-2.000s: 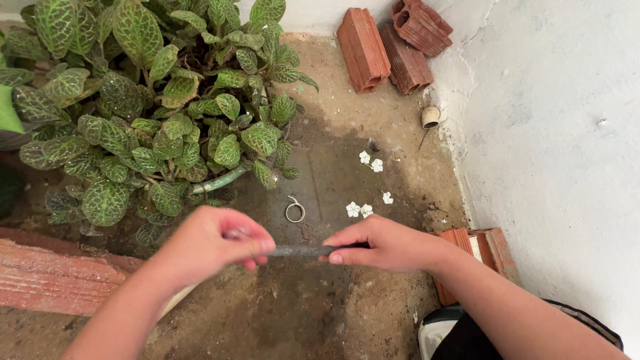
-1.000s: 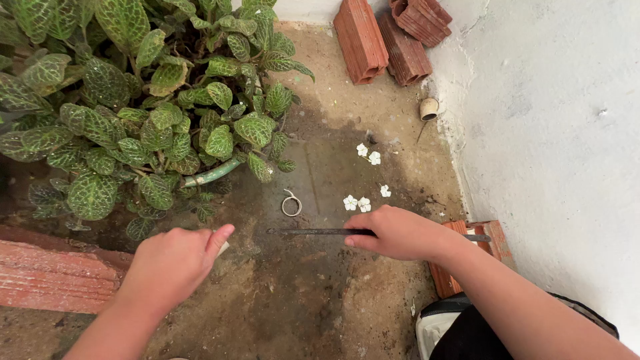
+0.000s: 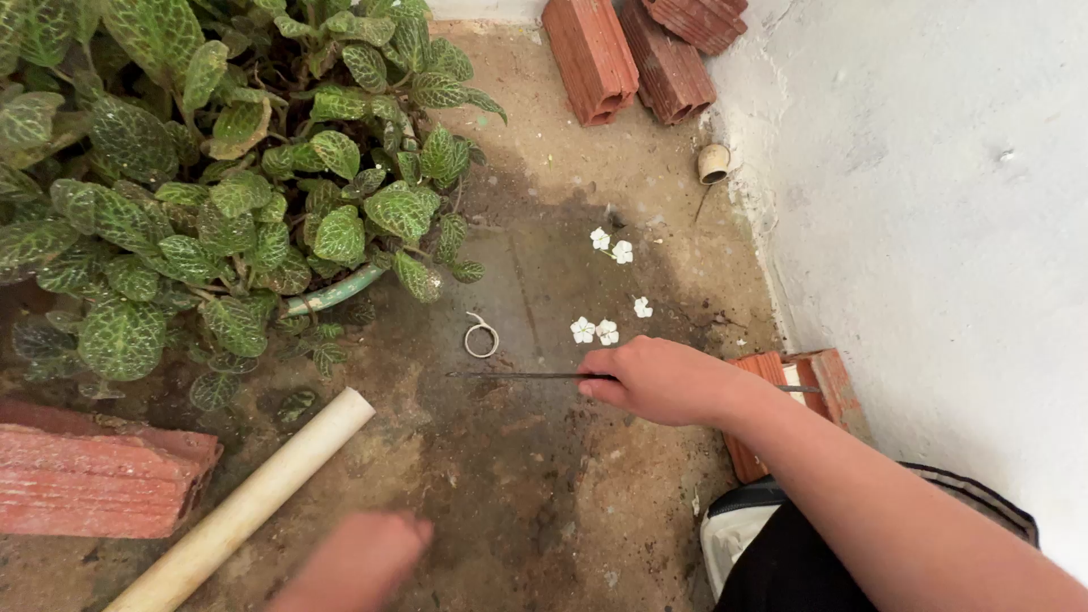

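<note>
My right hand (image 3: pixel 650 380) is closed around a thin dark rod (image 3: pixel 518 375), which points left across the wet floor. My left hand (image 3: pixel 365 557) is low in the view and blurred, right of a pale pipe (image 3: pixel 246 501); I cannot tell how its fingers are set. Just above the rod's far end lies a small pale ring with a loose tail (image 3: pixel 481 340). Several white flowers (image 3: pixel 607 332) lie on the floor above my right hand.
A leafy potted plant (image 3: pixel 229 204) fills the upper left. A broken red brick (image 3: pixel 102 476) lies at left, hollow bricks (image 3: pixel 595 64) at the top and another (image 3: pixel 837 391) by the white wall (image 3: pixel 935 204). A pale pipe stub (image 3: pixel 713 163) stands near the wall.
My left hand was at the rod two seconds ago, then came away from it and has moved down. The pale pipe now shows more fully. My right hand keeps the rod.
</note>
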